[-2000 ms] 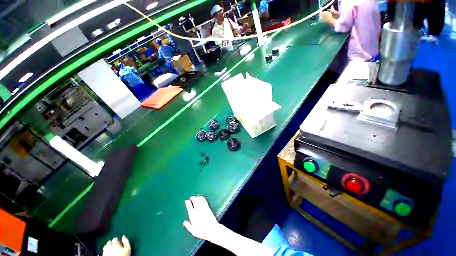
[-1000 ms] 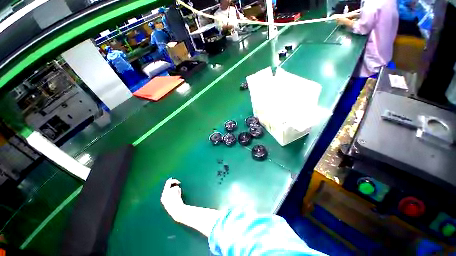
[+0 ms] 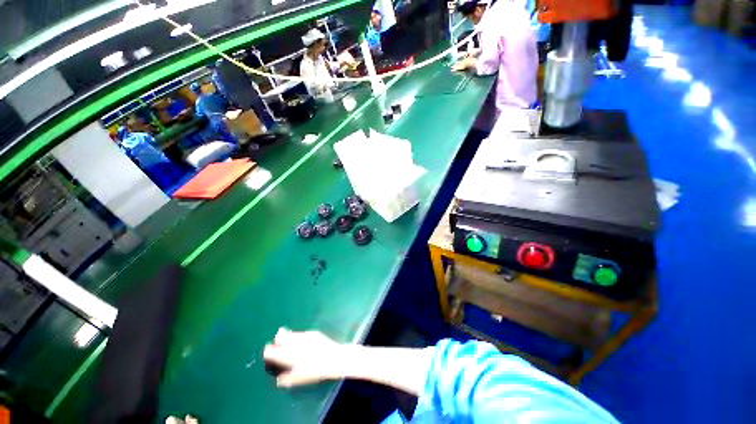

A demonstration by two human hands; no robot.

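My right hand (image 3: pixel 302 358) is over the green bench (image 3: pixel 249 290) near its front edge, fingers curled around a small dark thing, likely a round black part; most of it is hidden. Of my left hand (image 3: pixel 182 420) only fingertips show at the bottom edge, so its grip is hidden. Several round black parts (image 3: pixel 361 235) lie in a loose group beside the white carton (image 3: pixel 381 178). Tiny black pieces (image 3: pixel 317 267) lie on the bench nearer to me.
A long black pad (image 3: pixel 142 344) lies across the bench at left. The press (image 3: pixel 555 186) stands at right on a yellow frame (image 3: pixel 530 286), with two green buttons and a red one. An orange-red sheet (image 3: pixel 215 179) lies at the far side. A person in pink (image 3: pixel 514 54) stands beyond.
The view has shifted between frames. My right hand, open and flat two seconds ago, is now curled around a dark thing. My left hand has moved lower, almost out of the picture.
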